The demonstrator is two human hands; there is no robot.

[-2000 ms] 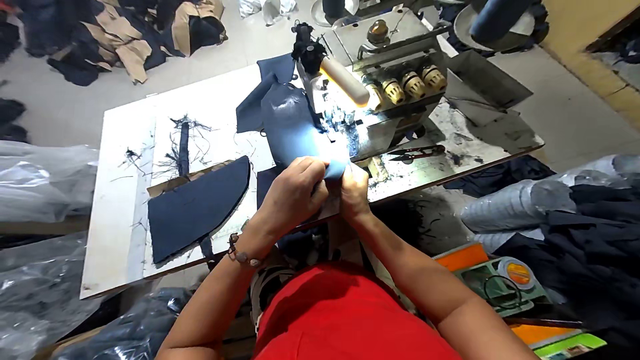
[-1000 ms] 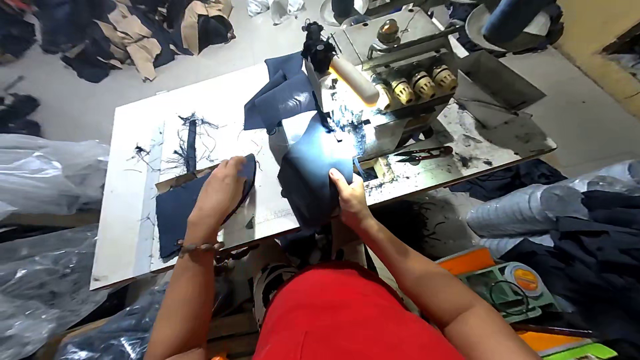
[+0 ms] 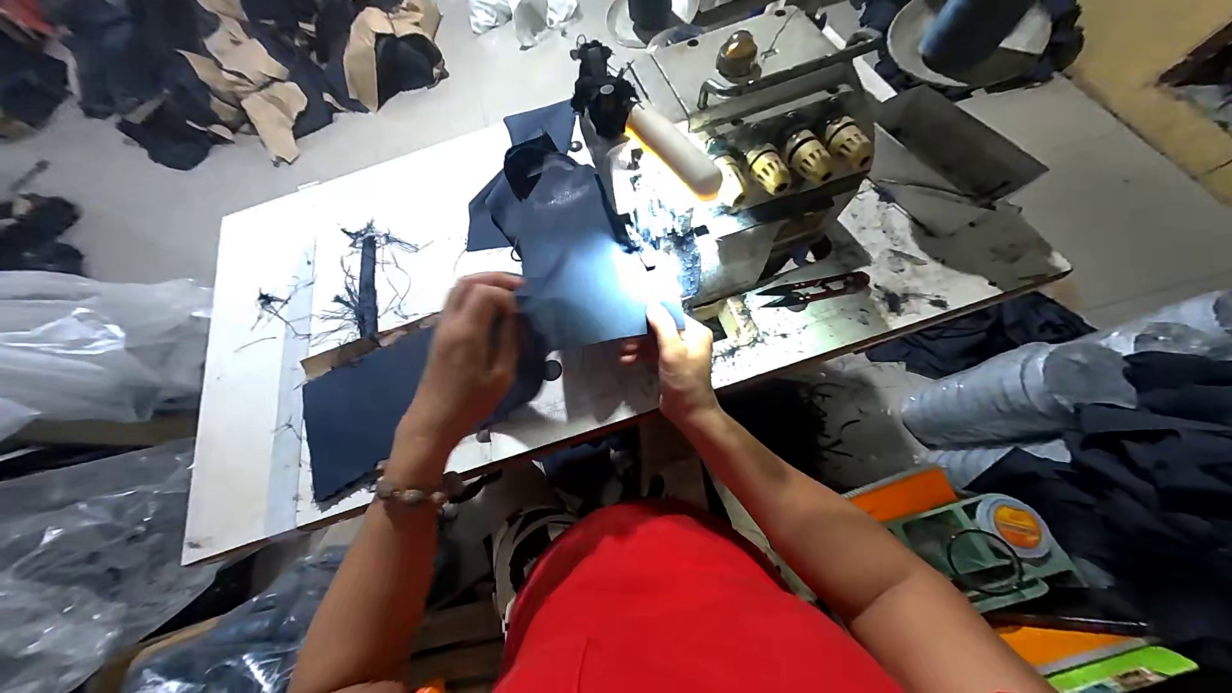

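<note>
Under the bright lamp of the overlock sewing machine [image 3: 760, 221] lies a dark blue fabric piece [image 3: 577, 260]. My right hand [image 3: 685, 361] pinches its lower right corner between thumb and fingers. My left hand [image 3: 474, 351], with a bracelet at the wrist, is at the fabric's left edge, above a stack of dark cut panels [image 3: 356, 409]; whether its fingers grip any cloth cannot be told. More dark fabric [image 3: 544, 125] lies behind the lit piece. Thread snips with red handles [image 3: 818, 289] rest on the white table [image 3: 260, 241], right of my right hand.
Thread scraps [image 3: 368, 279] lie on the table's left part. Cream thread tensioners [image 3: 808, 154] line the machine's front. Clear plastic bags [image 3: 96, 356] are at the left, wrapped rolls [image 3: 1020, 395] and a green tray [image 3: 972, 549] at the right. Fabric scraps [image 3: 250, 77] cover the floor behind.
My left hand has moved right from the stack of panels to the lit fabric's left edge. My right hand remains at the fabric near the machine.
</note>
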